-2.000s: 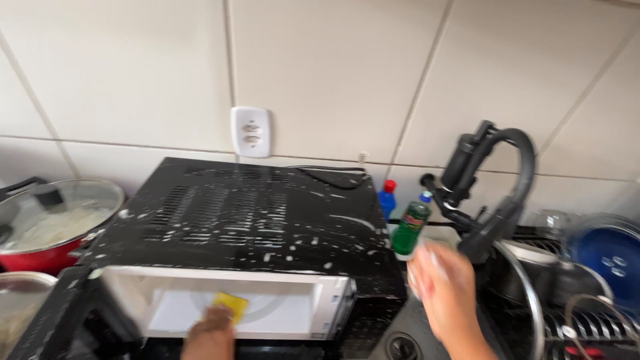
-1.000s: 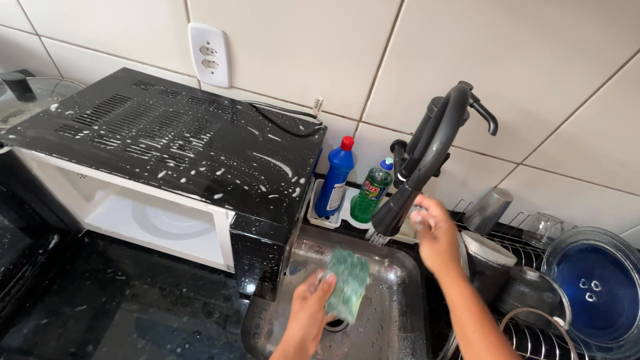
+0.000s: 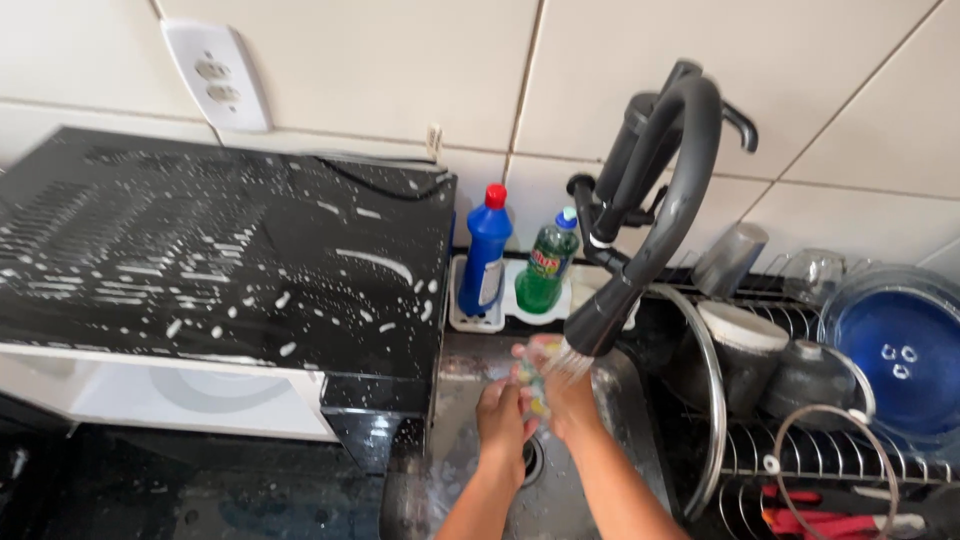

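Water runs from the black faucet (image 3: 600,319) over my two hands, above the stainless steel sink (image 3: 615,465). Between them is a green and yellow sponge (image 3: 534,390), blurred and partly hidden by fingers and water. My left hand (image 3: 504,420) grips its lower left side; my right hand (image 3: 566,394) closes on it from the right, under the stream. Left of the sink is a black microwave oven (image 3: 300,277), its top spotted with white foam and its door open on a white inside.
Behind the sink, a white tray (image 3: 478,324) holds a blue bottle with a red cap (image 3: 484,262) and a green detergent bottle (image 3: 541,274). At right, a wire dish rack (image 3: 817,457) carries a blue dish (image 3: 900,364), pots, glasses and lids. A wall outlet (image 3: 217,79) is above the microwave.
Earliest, my left hand held the sponge at the microwave's opening; a second ago it held it over the sink. Now the sponge is under the faucet, with my right hand on it too.
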